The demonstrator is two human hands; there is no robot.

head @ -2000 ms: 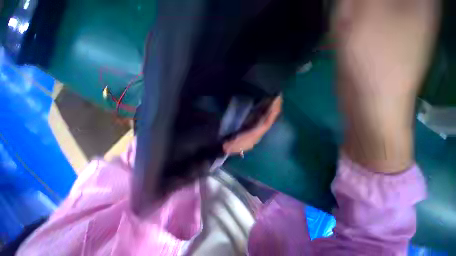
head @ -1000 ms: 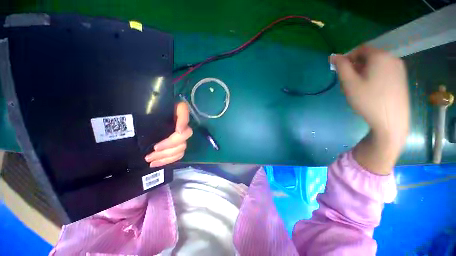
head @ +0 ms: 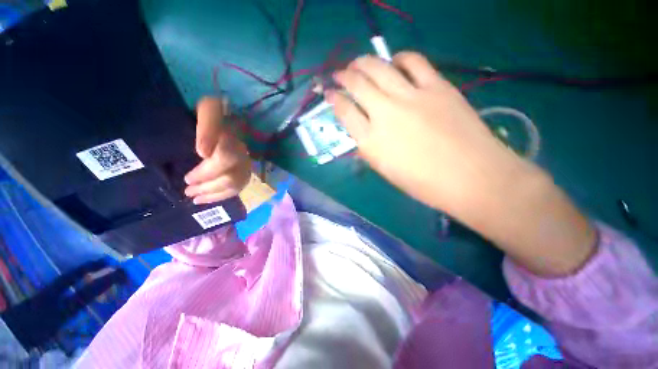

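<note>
A black display unit [head: 101, 86] is at the left with its dark back towards me, bearing a QR label [head: 110, 158] and a smaller barcode label [head: 211, 217]. My left hand [head: 220, 158] grips its right edge, thumb up and fingers over the back. My right hand [head: 411, 122] reaches over the mat, fingers curled above a green-white circuit board [head: 326, 133] and thin red and black wires [head: 292, 72]. A white connector [head: 381, 47] lies just beyond its fingers. Its fingertips are blurred, and I cannot tell if they hold anything.
The dark green bench mat [head: 404, 216] lies under the wires. A pale tape ring [head: 530, 130] is partly behind my right forearm. A black cable [head: 577, 81] runs to the right. A small dark pen-like object [head: 626, 210] lies far right. Blue floor shows below the bench.
The view has shifted left along the bench. My right hand has moved from the bench's right side to the circuit board and wires. My left hand still holds the display unit, now tilted differently.
</note>
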